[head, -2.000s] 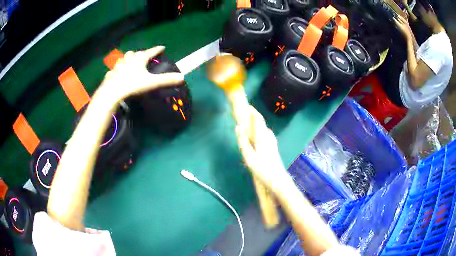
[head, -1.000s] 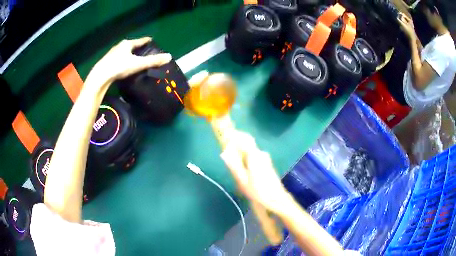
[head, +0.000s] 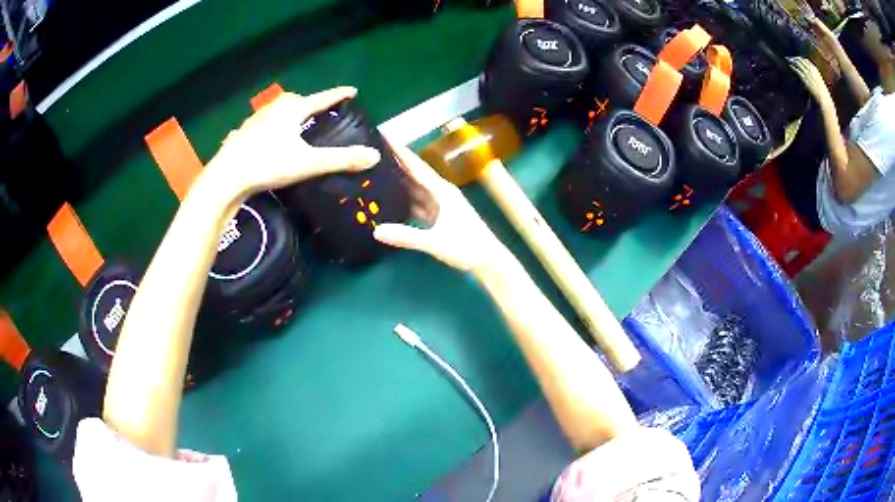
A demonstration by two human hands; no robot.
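Observation:
A black speaker (head: 343, 211) with orange marks on its side stands on the green work surface (head: 324, 412). My left hand (head: 280, 147) grips it from above, with the fingers over its top. My right hand (head: 442, 221) is at its right side, thumb and fingers against the body. The mallet (head: 559, 265) lies on the surface to the right, its amber head (head: 471, 150) behind my right hand, and no hand holds it. A white cable (head: 456, 377) lies loose in front, with its plug end pointing toward the speaker.
Several speakers with orange straps stand at the left (head: 240, 245) and at the back right (head: 618, 172). A blue crate (head: 775, 284) with a clear bag and dark parts sits at the right, beside a blue latticed crate (head: 844, 422). A person (head: 868, 137) is at the upper right.
My right hand has let go of the mallet, which now lies on the surface, and has moved to the speaker's right side. The speaker stands more upright. The light rings at the left now look pale.

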